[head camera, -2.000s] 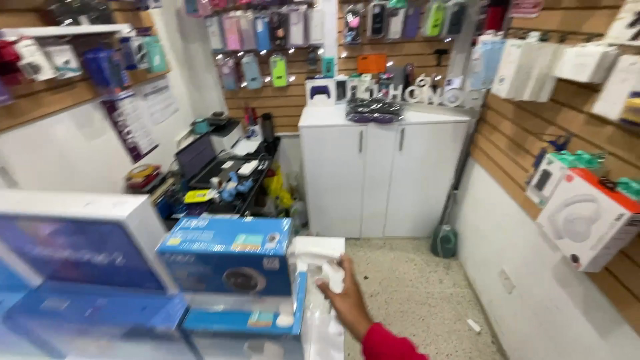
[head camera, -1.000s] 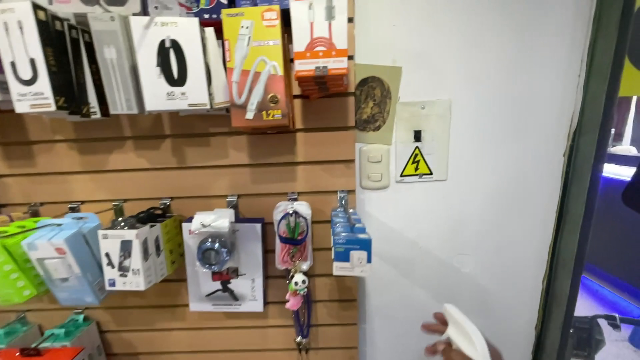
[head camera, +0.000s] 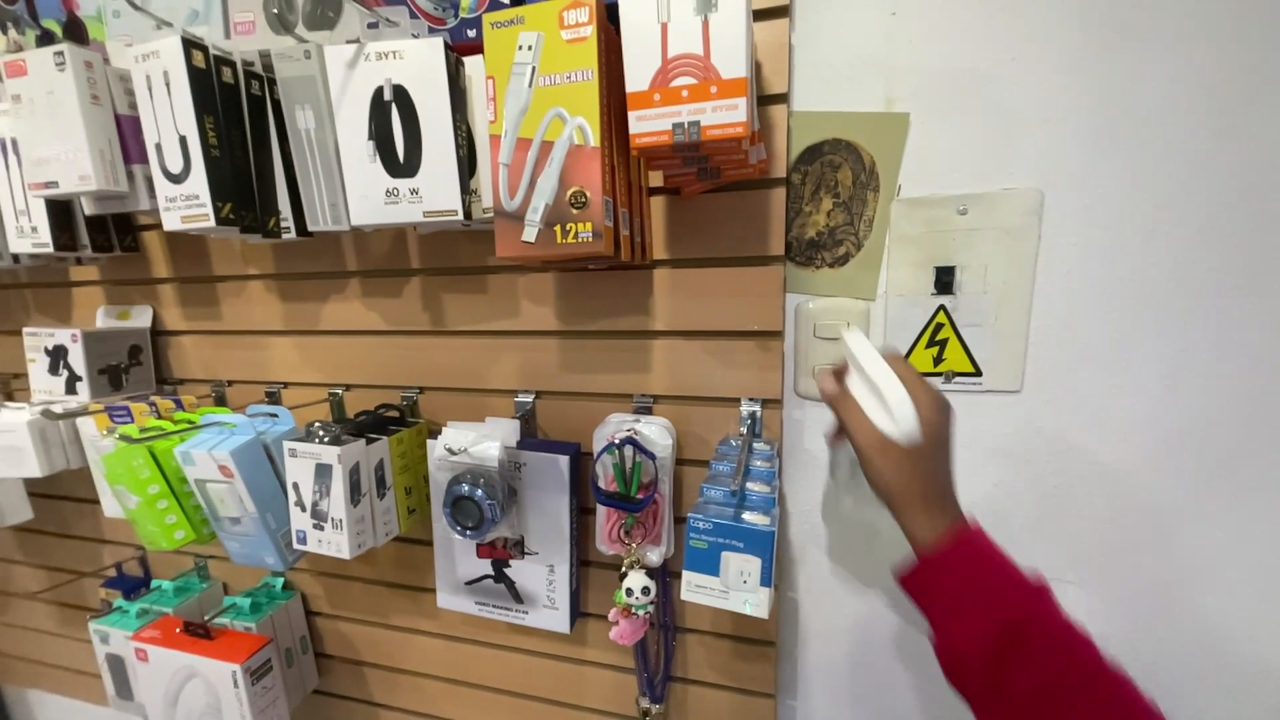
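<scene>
My right hand (head camera: 905, 450), in a red sleeve, holds a smooth white elongated object (head camera: 880, 388); its exact kind is unclear. The hand is at the white wall light switch (head camera: 822, 345), which has two rockers. My fingertips lie by the lower rocker, and the object's upper end overlaps the plate's right edge; whether they touch is not plain. Right of the switch, a white electrical panel cover (head camera: 1005, 290) carries a yellow warning triangle (head camera: 940, 345). Above the switch a greenish card with a dark oval picture (head camera: 832, 200) is fixed to the wall. My left hand is out of view.
A wooden slatwall (head camera: 480, 305) on the left bears hooks with boxed cables (head camera: 398, 135), smart plug boxes (head camera: 730, 555), a video-making kit box (head camera: 545, 580), a panda keychain (head camera: 635, 592) and a headphone box (head camera: 205, 670). The white wall (head camera: 1140, 300) continues to the right.
The view has swung from the counter and cabinet to this wall. Since a second ago, my right hand has risen from the lower edge to the light switch, with the white object still in it.
</scene>
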